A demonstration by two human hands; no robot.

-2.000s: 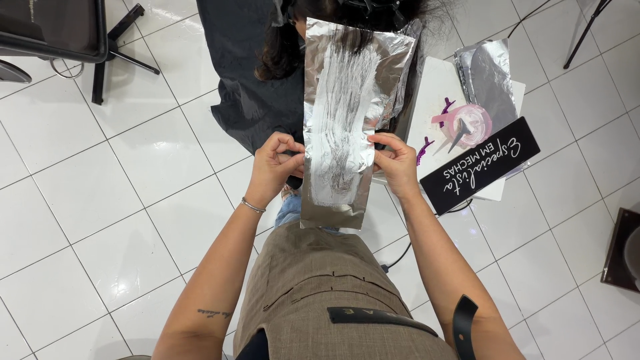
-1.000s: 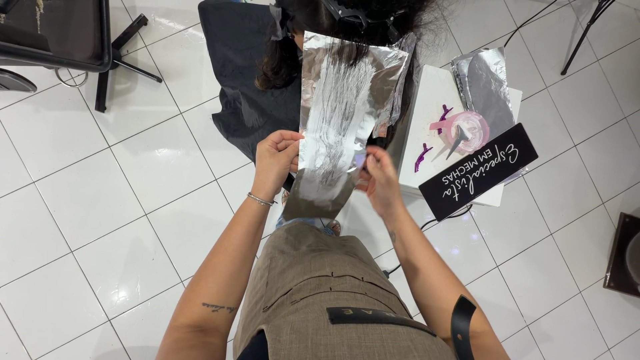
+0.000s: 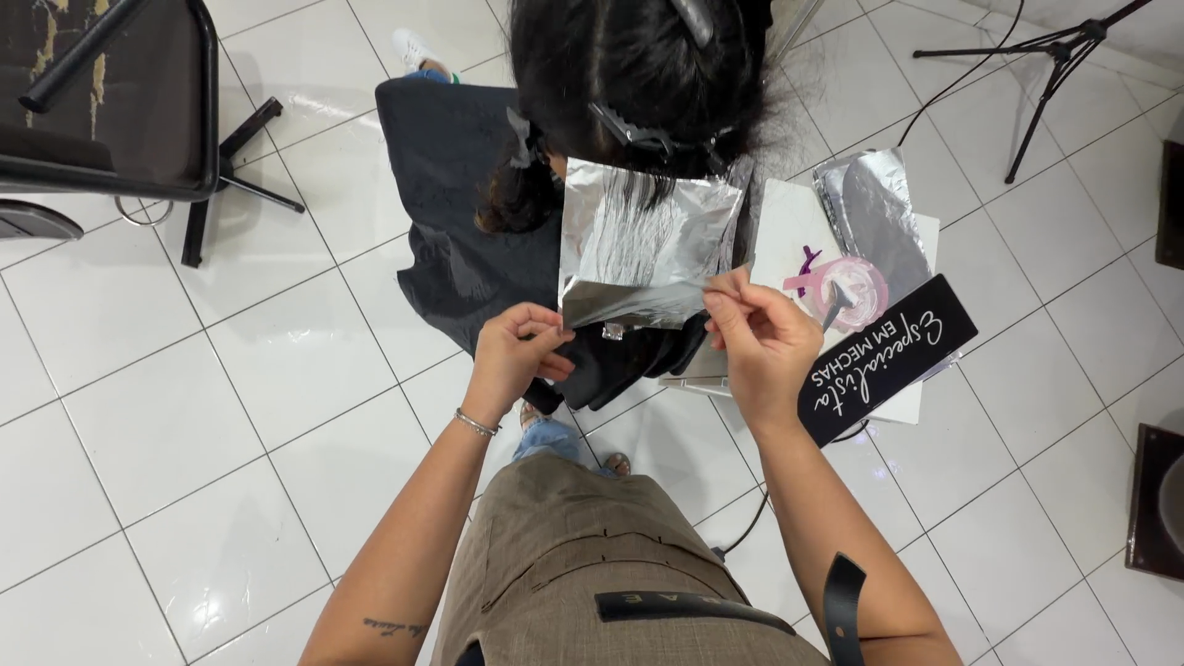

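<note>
A sheet of aluminium foil (image 3: 638, 245) lies under a section of dark hair coated with white product, at the back of a seated person's head (image 3: 638, 65). Its lower part is folded up over the hair ends. My left hand (image 3: 523, 356) pinches the fold's left corner between thumb and fingers. At the right corner, my right hand (image 3: 763, 333) grips the foil the same way. Metal-coloured and dark hair clips (image 3: 638, 132) hold other sections of hair above the foil. A black cape (image 3: 462, 231) covers the person's shoulders.
To the right, a white trolley top (image 3: 782, 217) bears a stack of foil sheets (image 3: 879, 208), a pink bowl (image 3: 856, 291) with white cream and a brush, purple clips (image 3: 807, 268) and a black board (image 3: 888, 361) with writing. A black chair (image 3: 111, 120) stands left, a tripod (image 3: 1059, 55) upper right.
The foil hung long and flat before; its lower end is now folded upward. Both hands have moved from its side edges to the corners of the fold. The view has shifted somewhat.
</note>
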